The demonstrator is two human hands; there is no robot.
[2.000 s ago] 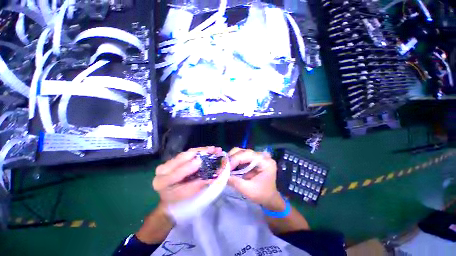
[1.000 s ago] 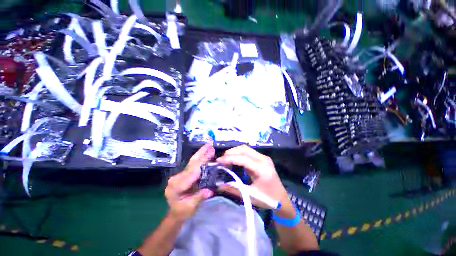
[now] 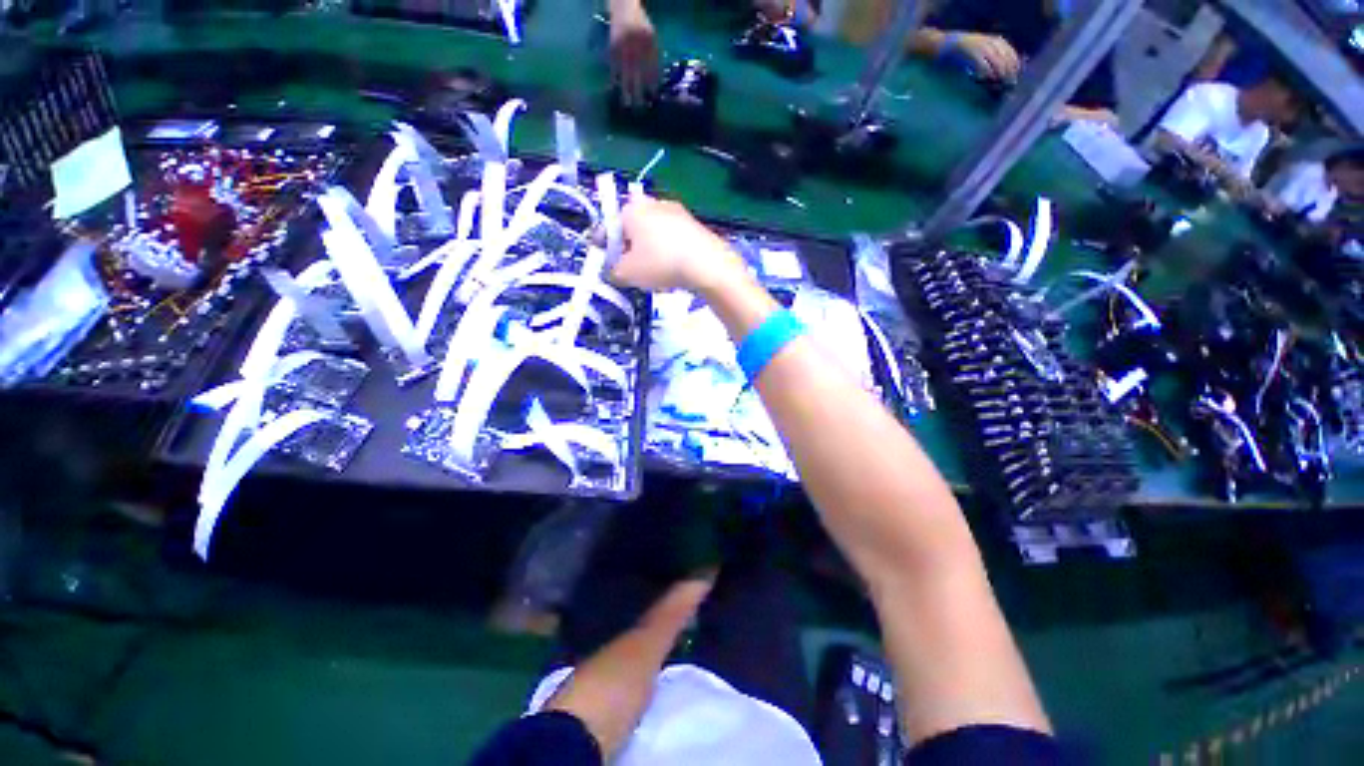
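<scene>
My right hand, with a blue wrist band, reaches over the back right edge of the left black tray. Its fingers are bent beside an upright white ribbon cable; whether they grip it cannot be told. Boards with curved white ribbon cables lie in that tray. The bright pile of loose ribbon cables lies in the middle tray, partly behind my right forearm. My left hand is low above the lap, dark and blurred; its fingers and any content cannot be made out.
A black slotted rack stands right of the cable pile, with dark wired parts beyond. A tray of red and small parts is at far left. A small-parts tray is low by the leg. Other people's hands show behind, near a metal post.
My right hand has left the lap and stretched forward to the left tray. My left hand has dropped lower. The board held between both hands no longer shows there. The view has tilted up.
</scene>
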